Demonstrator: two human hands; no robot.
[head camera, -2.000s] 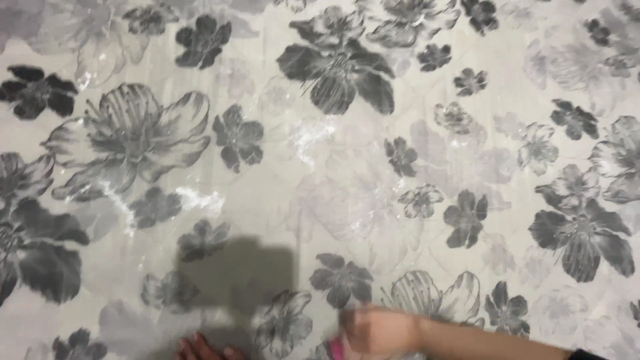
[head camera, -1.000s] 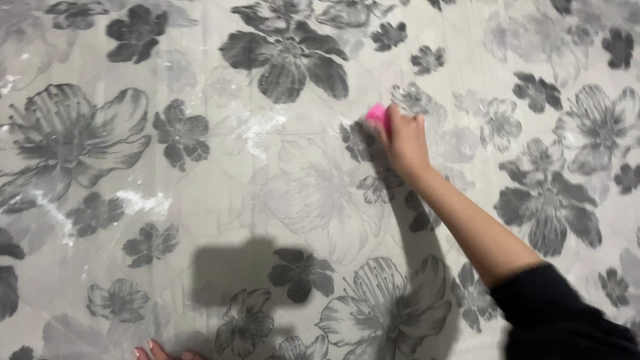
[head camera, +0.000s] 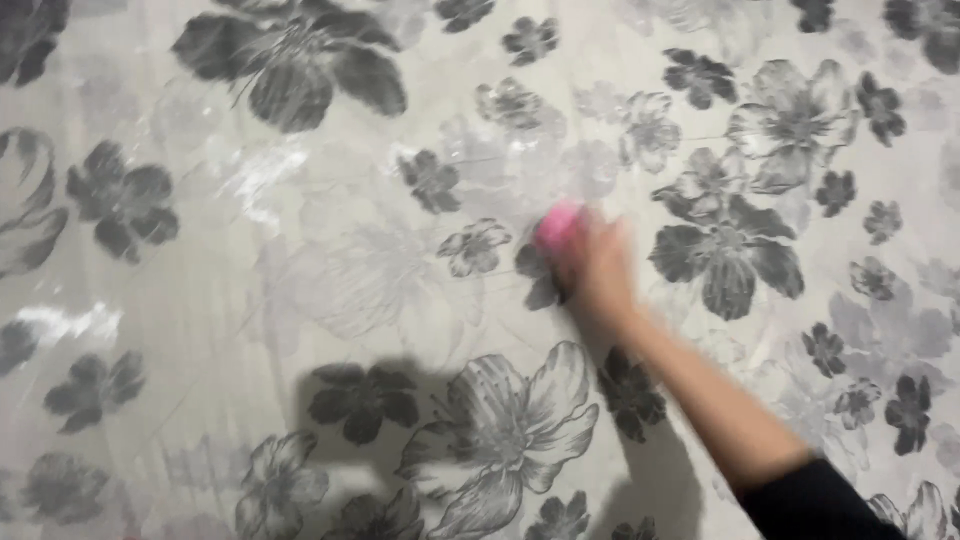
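My right hand (head camera: 600, 270) is closed around a small pink object (head camera: 561, 229), blurred by motion; it could be a sponge or a brush, I cannot tell which. Hand and object are at or just above a pale sheet or cover (head camera: 202, 300) printed with grey flowers, right of its middle. A black sleeve covers my right forearm from below the elbow. Of my left hand no clear part shows; only a faint reddish trace lies at the bottom edge, left.
White, shiny wet-looking streaks (head camera: 262, 180) mark the flowered surface at the left of centre, with another white patch (head camera: 71, 322) at the far left. A dark shadow (head camera: 345, 457) falls across the lower middle. Slight creases run through the cover.
My right hand has moved from the bottom edge up over the flowered surface with the pink object in it. My left hand, at the bottom edge earlier, has dropped out of view. The view has shifted right.
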